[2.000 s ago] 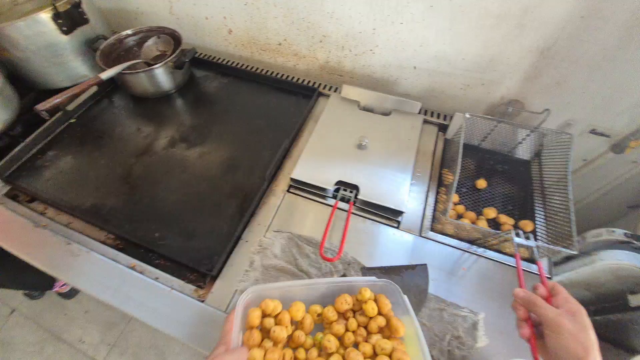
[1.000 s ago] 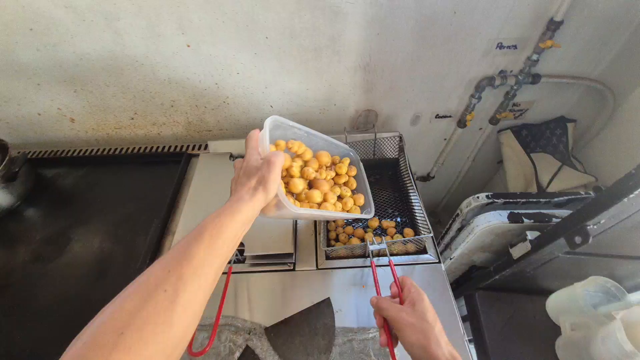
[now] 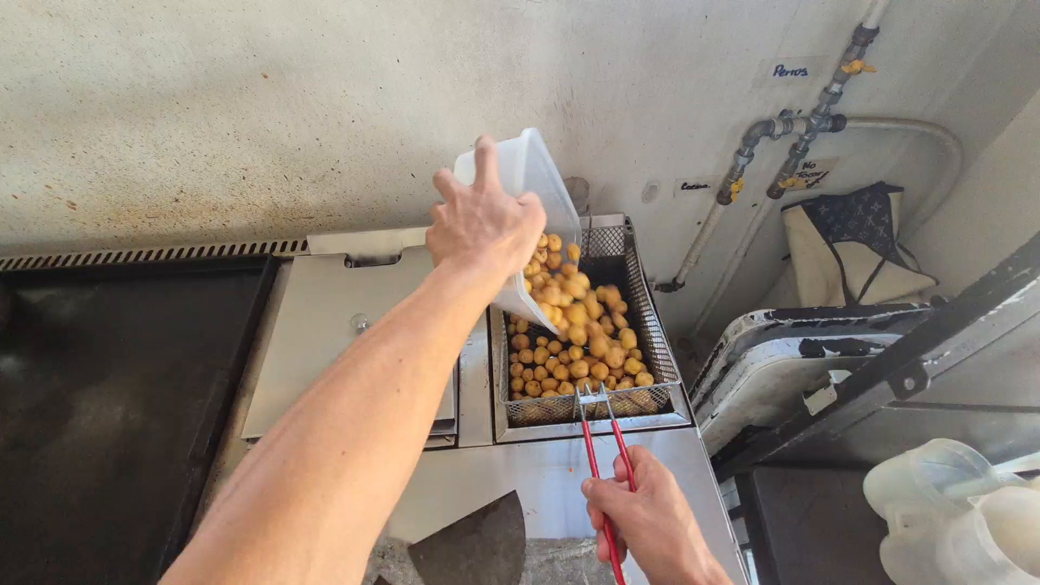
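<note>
My left hand grips a translucent plastic container, steeply tilted over a wire fryer basket. Small round yellow-brown potatoes tumble from the container's mouth, and many lie in the basket. The basket sits in the fryer well at the right of the steel counter. My right hand is closed around the basket's red handle, whose metal ends meet the basket's front rim. The fingers of my left hand under the container are hidden.
Left of the basket is a steel fryer lid, then a black griddle. A grey cloth and a dark flat plate lie in front. Gas pipes run up the wall. White plastic jugs stand at the lower right.
The container has moved over the basket and tipped further; potatoes now pour out and more lie in the basket. My right hand stays on the red handle. The view has swung right since the oldest frame.
</note>
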